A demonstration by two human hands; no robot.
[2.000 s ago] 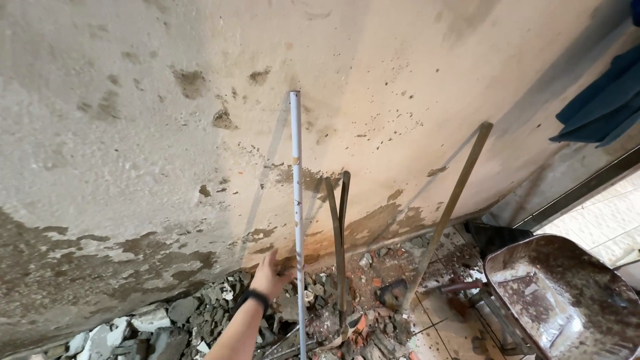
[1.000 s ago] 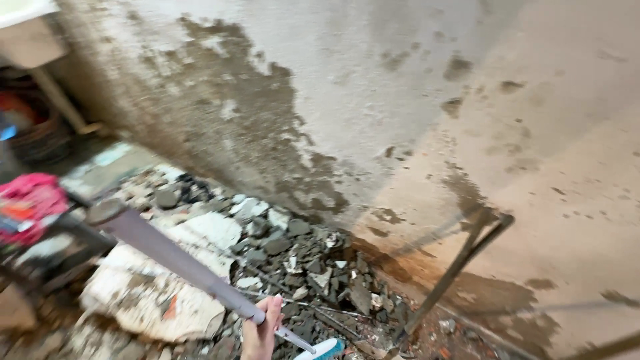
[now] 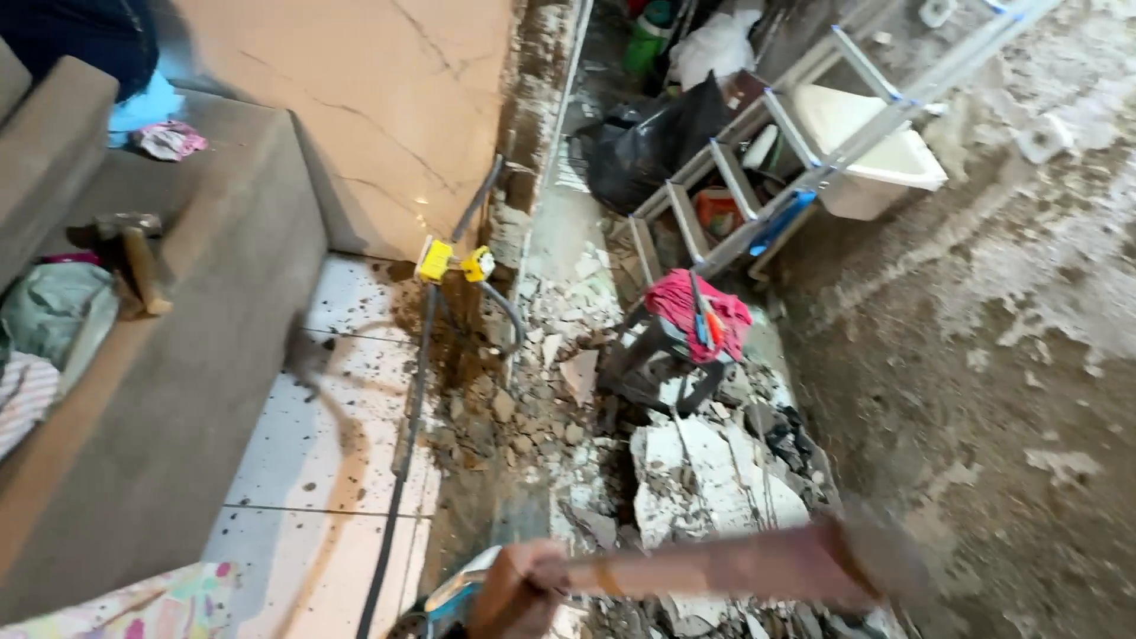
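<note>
My left hand, at the bottom centre, is closed around a long broom-like pole. The pole reaches right across the rubble, and its far end is blurred. Beside the hand, on its left, shows a blue and white part, probably the brush head. Just beyond the pole lies a large broken white slab among rubble. Past it a dark plastic stool holds a pink cloth and tools with blue and red-orange handles. My right hand is out of view.
An aluminium ladder leans at upper right before a white basin and black bag. Yellow electrical boxes and a black conduit lie along the tiles. A hammer and cloths rest on the sofa at left.
The view has swung far left, from the wall to the stool and sofa. My left hand, apparently beside the upright pole two seconds ago, now grips it, and the pole lies slanted across the view.
</note>
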